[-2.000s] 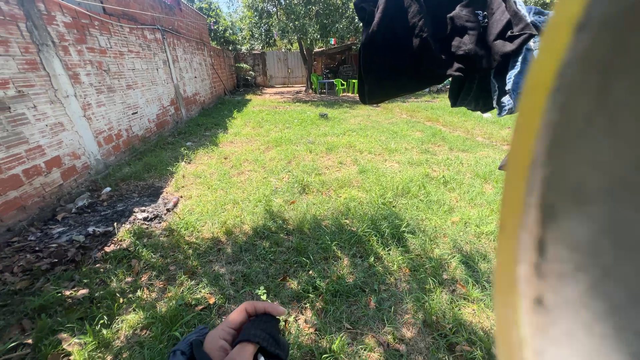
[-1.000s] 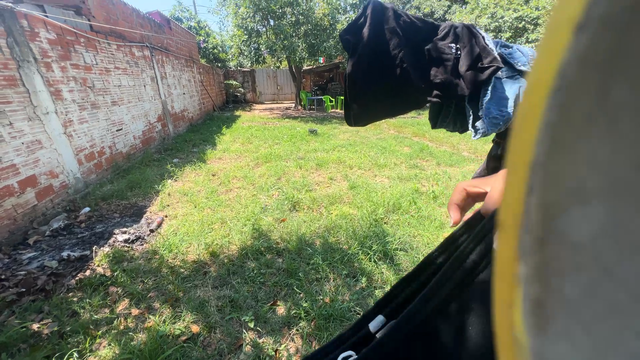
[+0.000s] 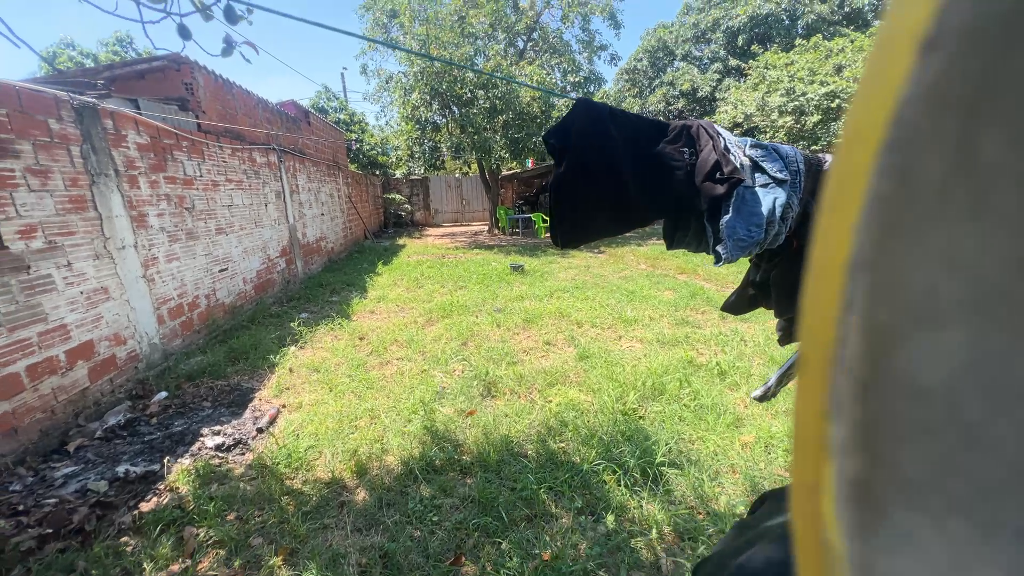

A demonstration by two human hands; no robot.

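Neither my left hand nor my right hand shows at this moment. A green clothesline slants down from the upper left to black garments hanging in a bunch. Beside them hangs a blue denim piece, with more dark cloth below and behind it. At the bottom right a dark fabric is partly cut off by a large, blurred yellow-edged grey object very near the camera. That object covers the right side of the view.
A brick wall runs along the left, with a patch of ash and litter at its foot. Grass spans the yard. Green chairs and a table stand far back by a tree and a gate.
The hand seen at the right edge one second ago is out of view. The black cloth with a white cord tip beneath it has mostly left the frame. The view has tilted up.
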